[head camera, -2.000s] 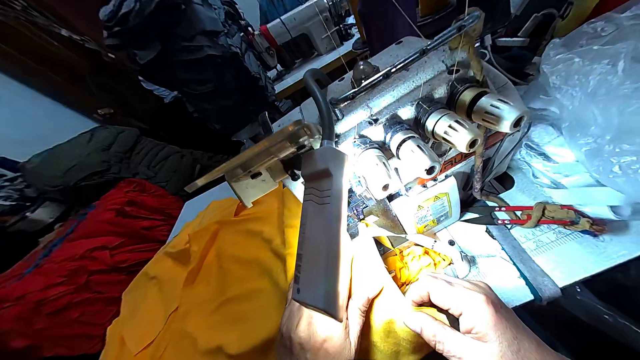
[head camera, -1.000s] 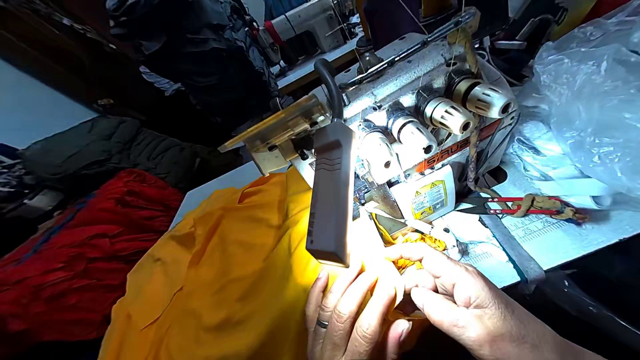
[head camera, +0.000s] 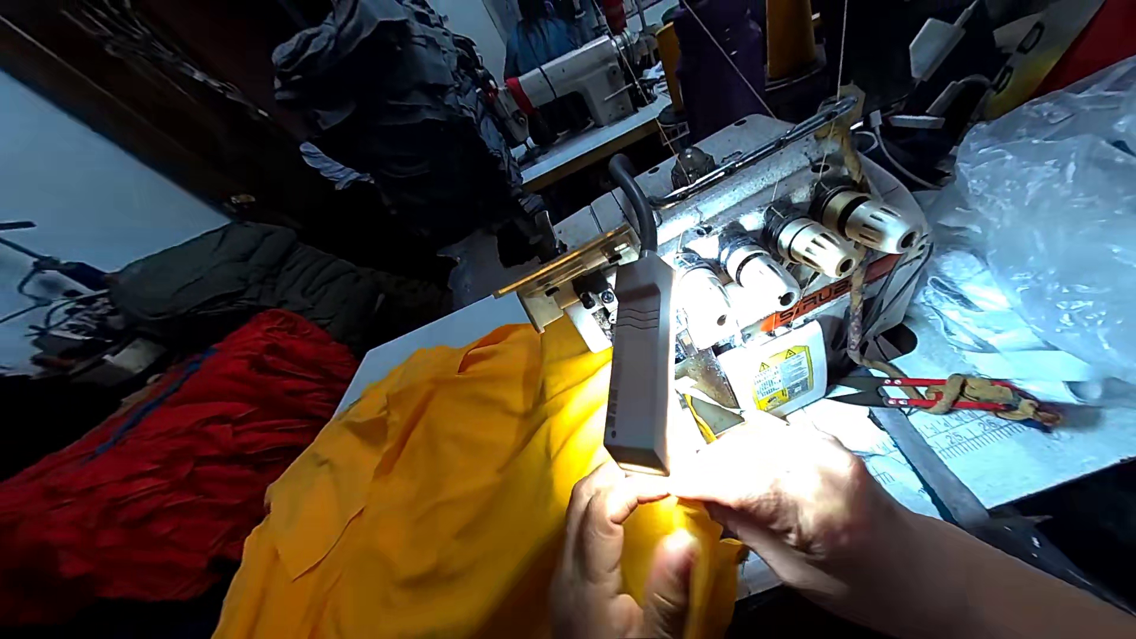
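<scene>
Yellow-orange fabric (head camera: 444, 461) spreads over the near left of the table and runs up to an overlock sewing machine (head camera: 799, 311). My left hand (head camera: 612, 559) is at the bottom centre, its fingers closed on the fabric's edge, the thumb raised in front. Just right of it, my right hand (head camera: 790, 497) pinches the same fabric, its fingertips near the left fingers; glare washes out part of it. A grey lamp (head camera: 641, 364) on a bent black stem hangs right above both hands and hides the needle area. White tension dials (head camera: 812, 244) line the machine.
Red-handled thread snips (head camera: 950, 394) wrapped in cloth lie on the table right of the machine, beside a printed ruler scale (head camera: 976, 435). Clear plastic sheeting (head camera: 1047, 231) is at the right. Red garments (head camera: 195, 461) are piled left; another sewing machine (head camera: 577, 84) stands behind.
The right hand has moved leftward, closer to the left hand, and now covers the spot by the machine where bunched yellow fabric showed. The left hand's fingers have turned and curled.
</scene>
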